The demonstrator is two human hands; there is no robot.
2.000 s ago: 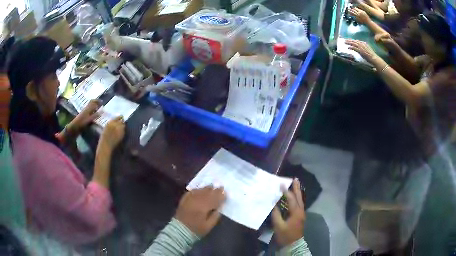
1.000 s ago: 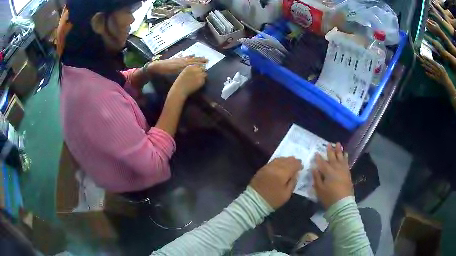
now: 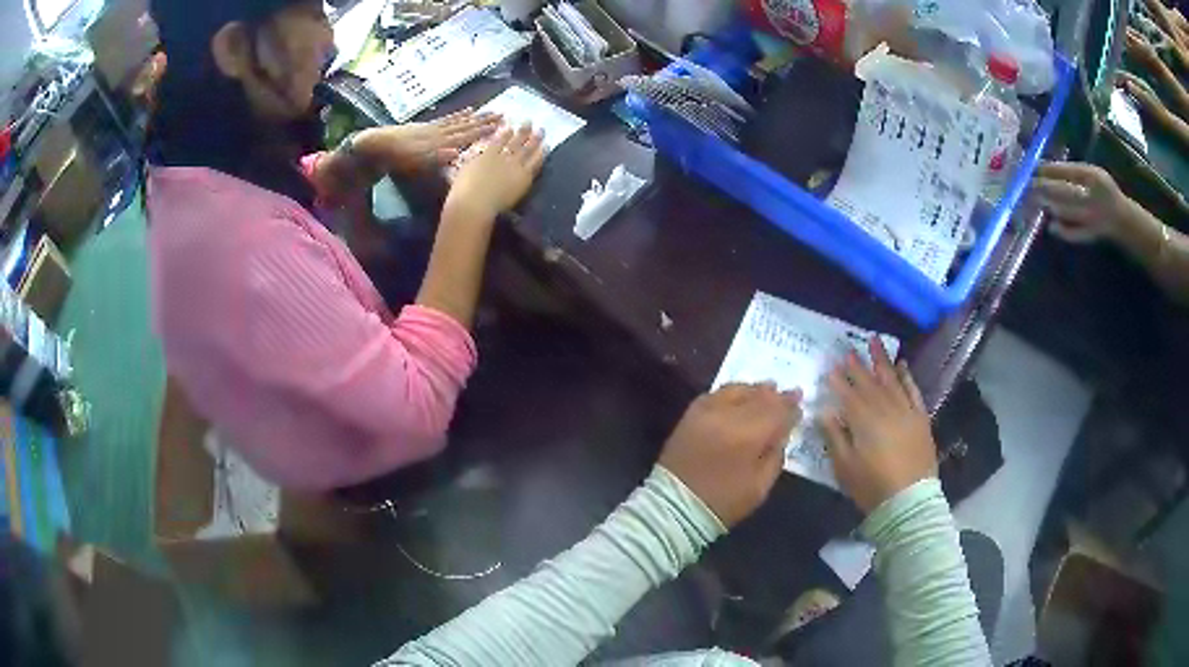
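Observation:
A printed instruction sheet (image 3: 782,332) lies at the near edge of the dark brown glossy table. Its right part looks folded over. My left hand (image 3: 733,450) has its fingers curled in and holds the sheet's lower left part. My right hand (image 3: 880,424) lies flat over the right part, fingers stretched out, and holds it down. The paper under both hands is hidden.
A blue plastic tray (image 3: 808,215) at the table's far right holds printed sheets (image 3: 913,163), folded leaflets (image 3: 694,104) and a red-capped bottle (image 3: 1001,111). A white crumpled lump (image 3: 609,202) lies mid-table. A co-worker in pink (image 3: 300,313) works at left; another person's hand (image 3: 1082,199) is beside the tray.
The sheet, earlier lying wide open, now looks smaller and folded under my hands. My view has swung left. Another person's hand has appeared at the tray's right side.

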